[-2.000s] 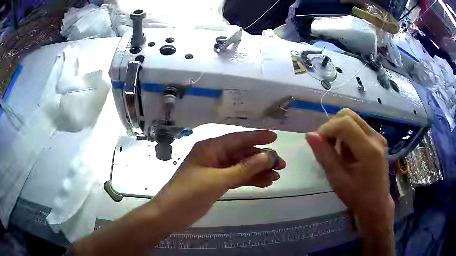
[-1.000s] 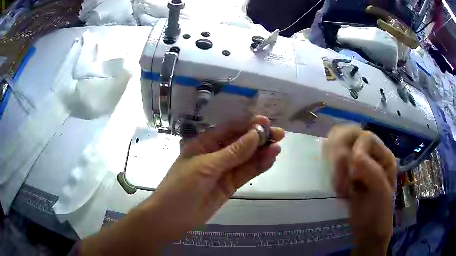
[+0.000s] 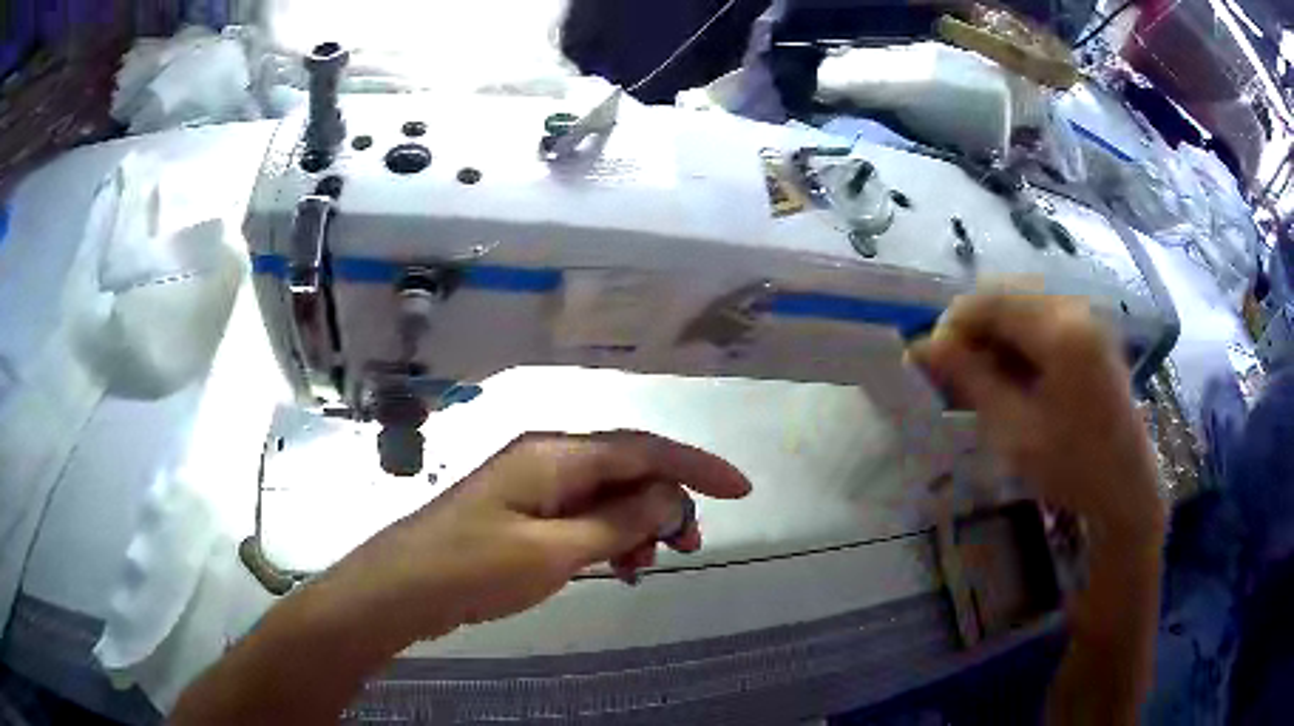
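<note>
My left hand (image 3: 568,518) is over the near edge of the bed plate (image 3: 795,454), index finger stretched out to the right. It holds a small round metal piece (image 3: 681,514), perhaps a bobbin or bobbin case, between thumb and fingers; much of it is hidden. My right hand (image 3: 1029,376) is raised at the right, blurred, with its fingertips together in front of the sewing machine head (image 3: 625,305). I cannot tell whether it holds anything, such as a thread. The presser foot area is at the machine's left end.
White fabric (image 3: 163,567) lies left of the bed. A grey printed ruler (image 3: 568,681) runs along the front edge. A small dark open box or recess (image 3: 1005,565) is at the right, by my right forearm. White cloth heaps (image 3: 192,78) lie behind the machine.
The view has swung, so the machine sits further left in the picture. My left index finger has stretched away from the metal piece. My right hand is raised, and the dark box or recess now shows.
</note>
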